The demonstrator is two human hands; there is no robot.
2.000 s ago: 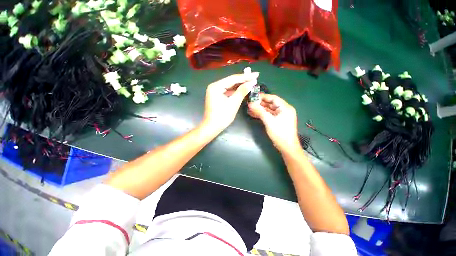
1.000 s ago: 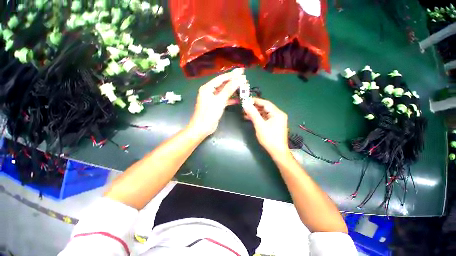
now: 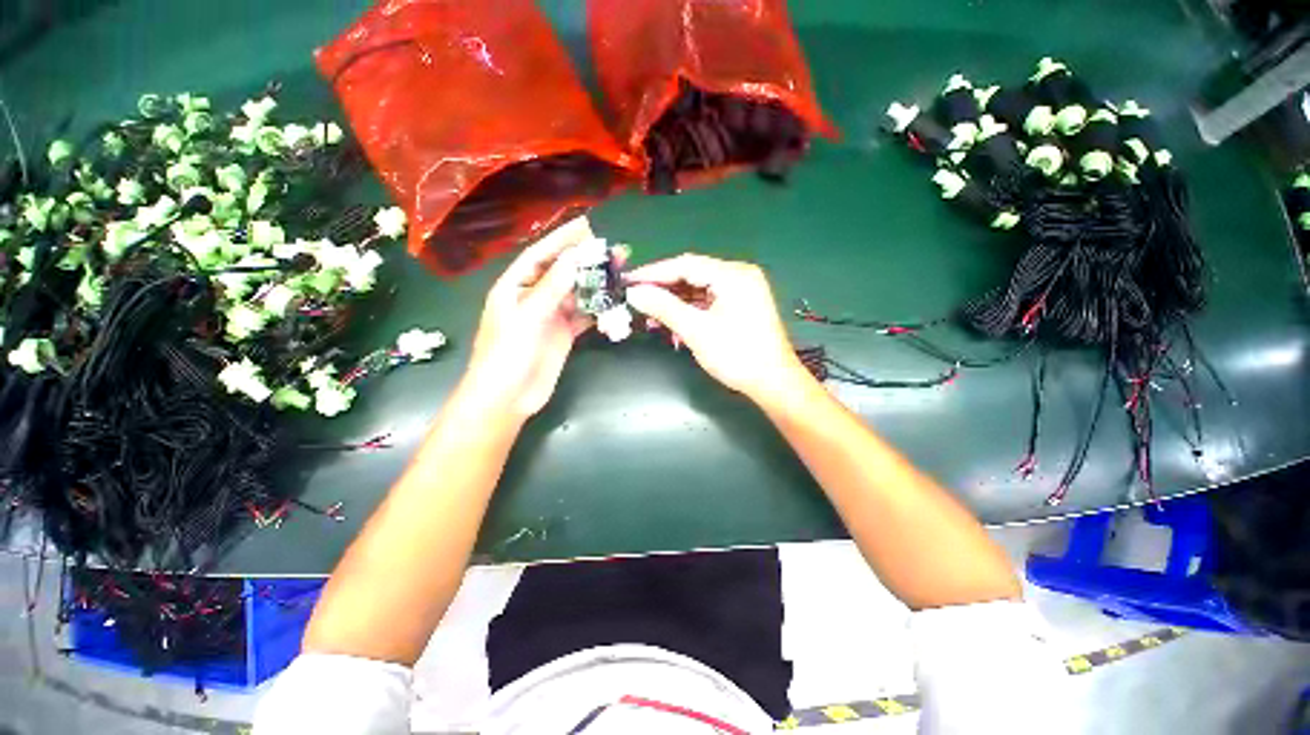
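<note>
A small circuit board (image 3: 592, 284) with white end fittings (image 3: 615, 322) is between my two hands, in front of the red bags. My left hand (image 3: 529, 319) holds the unit at its upper left, by the upper white fitting. My right hand (image 3: 718, 319) is at the unit's right side, with thumb and forefinger pinched at its edge beside dark and reddish wires. The fingers partly hide the wires. A coiled cable (image 3: 816, 363) lies just right of my right hand, partly hidden by the wrist.
Two red plastic bags (image 3: 474, 129) with dark sleeves inside lie beyond my hands. A heap of harnesses (image 3: 158, 417) with pale fittings is at left. A bundle of sleeved units (image 3: 1085, 237) is at right. Blue bins (image 3: 273, 629) show below the bench edge.
The view has shifted and turned. The lower white fitting and more of the board now show between my hands. My right hand has moved from below the unit to its right side.
</note>
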